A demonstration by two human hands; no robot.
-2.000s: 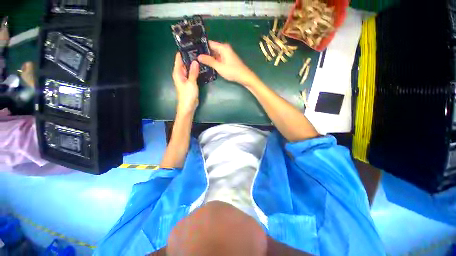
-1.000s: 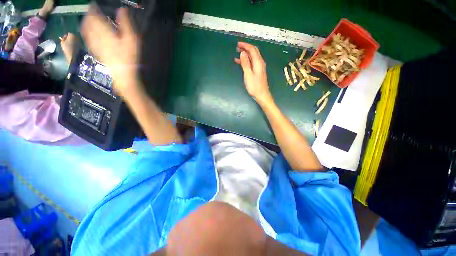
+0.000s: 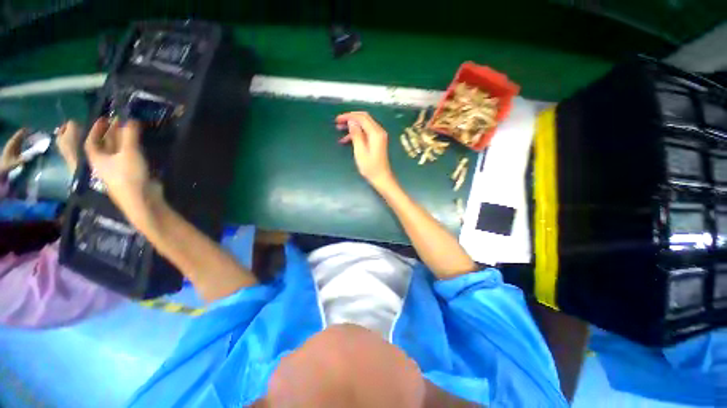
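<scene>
My left hand (image 3: 119, 162) is over the black phone tray (image 3: 185, 171) at the left, fingers apart. One open phone unit (image 3: 150, 109) lies in a tray pocket just beyond its fingertips; whether the fingers touch it is blurred. Another phone unit (image 3: 108, 239) lies in the near pocket. My right hand (image 3: 368, 149) is over the green bench mat (image 3: 307, 179), fingers loosely curled, holding nothing visible.
A red bin (image 3: 511, 89) of tan strips stands at the right, with loose strips (image 3: 424, 143) beside it. A white plate (image 3: 510, 179), a yellow band (image 3: 546, 207) and a tall black tray stack (image 3: 610, 191) are farther right. Another person's hands (image 3: 68, 143) show at far left.
The phone has left my hands, and one lies in a far tray pocket. My left hand has moved left over the tray. My right hand stays over the mat, empty. The view has shifted.
</scene>
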